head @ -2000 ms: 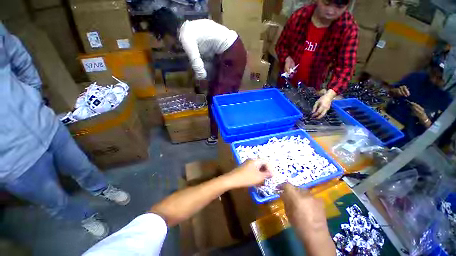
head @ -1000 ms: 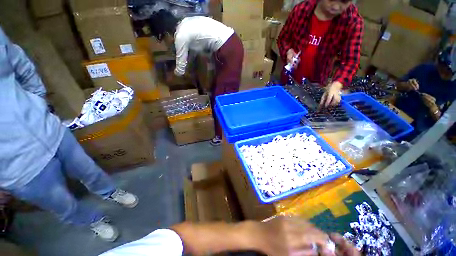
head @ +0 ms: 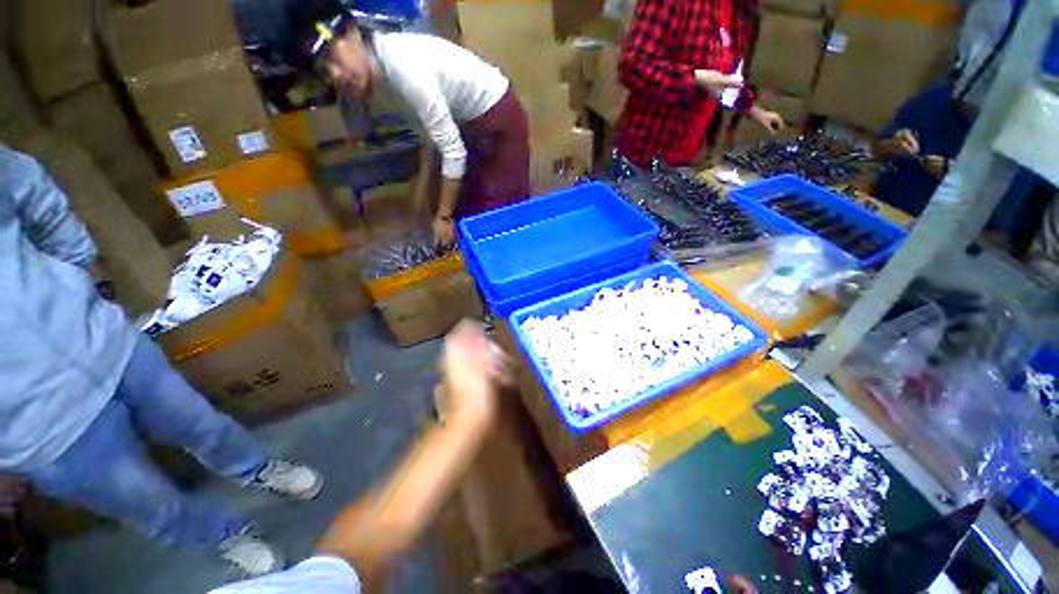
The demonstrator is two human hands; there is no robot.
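Note:
The blue tray [head: 676, 386] is full of small white plastic housings [head: 633, 339]. My left hand [head: 474, 374] is blurred, in the air just left of the tray; whether it holds anything is unclear. A reddish patch, seemingly a fingertip of my right hand [head: 740, 584], shows at the bottom edge beside a small white part [head: 703, 579] on the green bench; the rest of that hand is cut off. A pile of white assemblies with dark centres [head: 822, 485] lies on the bench at right.
An empty blue tray [head: 563, 241] stands behind the full one. Clear plastic bags [head: 946, 395] and a slanted grey post [head: 917, 232] are at right. Cartons [head: 250, 354] and a standing person [head: 70, 337] are at left. Other people work at the back.
My left hand has moved from the bench at the bottom to the left of the tray. My right hand has dropped mostly out of view. The view has shifted, showing more green bench.

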